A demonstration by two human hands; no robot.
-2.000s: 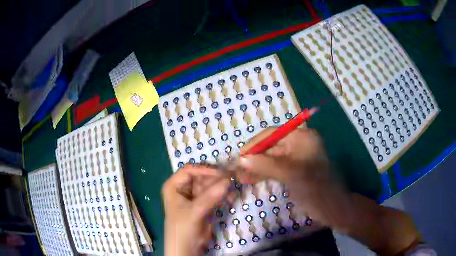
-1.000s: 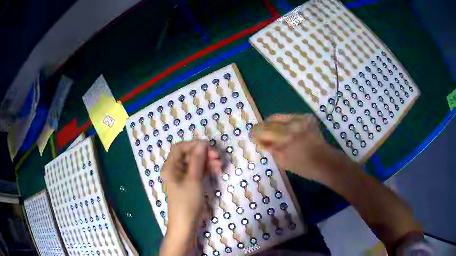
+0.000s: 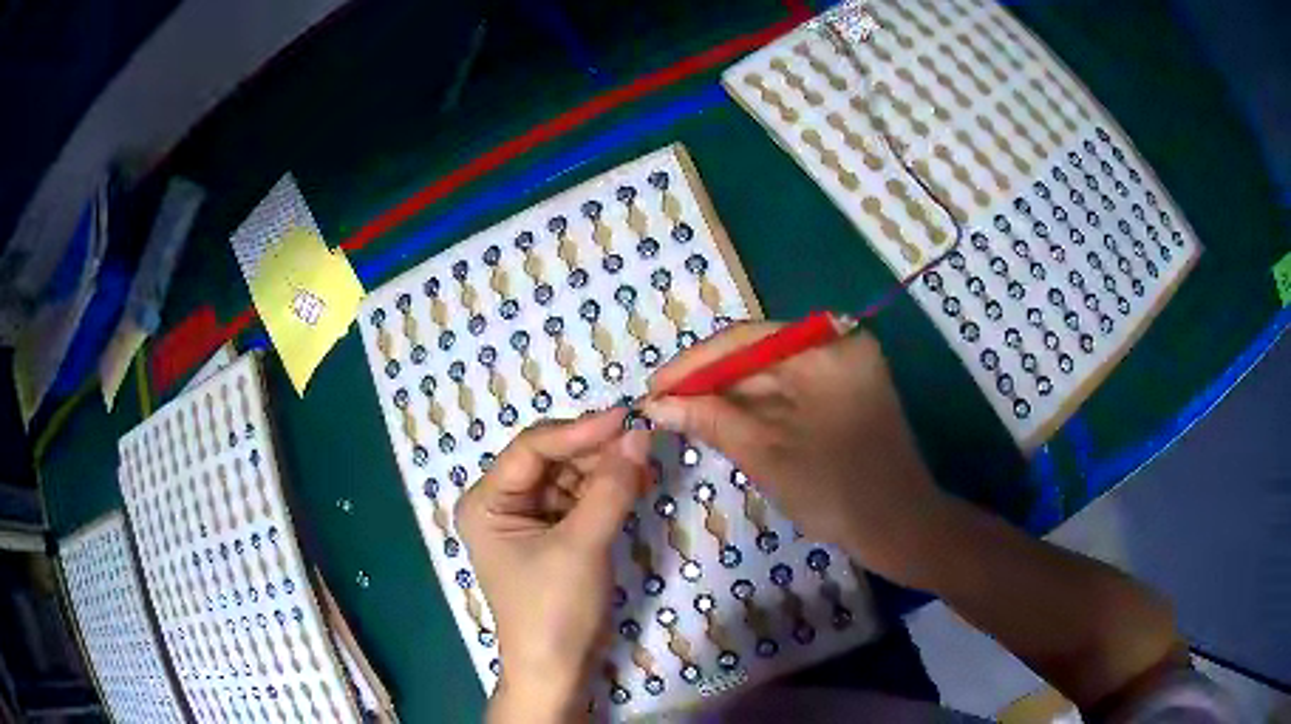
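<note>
My right hand [image 3: 800,424] holds a red pen-shaped tool [image 3: 750,361], its tip end pointing down left to my left fingertips. A thin dark cord [image 3: 906,159] trails from its upper end across the right-hand tray. My left hand [image 3: 552,523] pinches a small round part [image 3: 634,419] between thumb and index finger. The fingertips of both hands meet above the main parts tray [image 3: 456,269], a white sheet with tan dumbbell-shaped slots and many dark rings. The tool's tip is too small and covered to see clearly.
The right-hand tray [image 3: 906,255] is part bare, part filled. A left-hand tray stack [image 3: 255,410] and a far-left tray [image 3: 106,587] lie at left. A yellow slip [image 3: 300,333], a red card [image 3: 184,347] and plastic sleeves [image 3: 149,262] are beyond. Loose pale parts [image 3: 363,577] lie on the green mat.
A second ago my hands were apart; now my right hand has come in to my left, with the red tool clearly visible. The cord has shifted on the right-hand tray. The view has also shifted.
</note>
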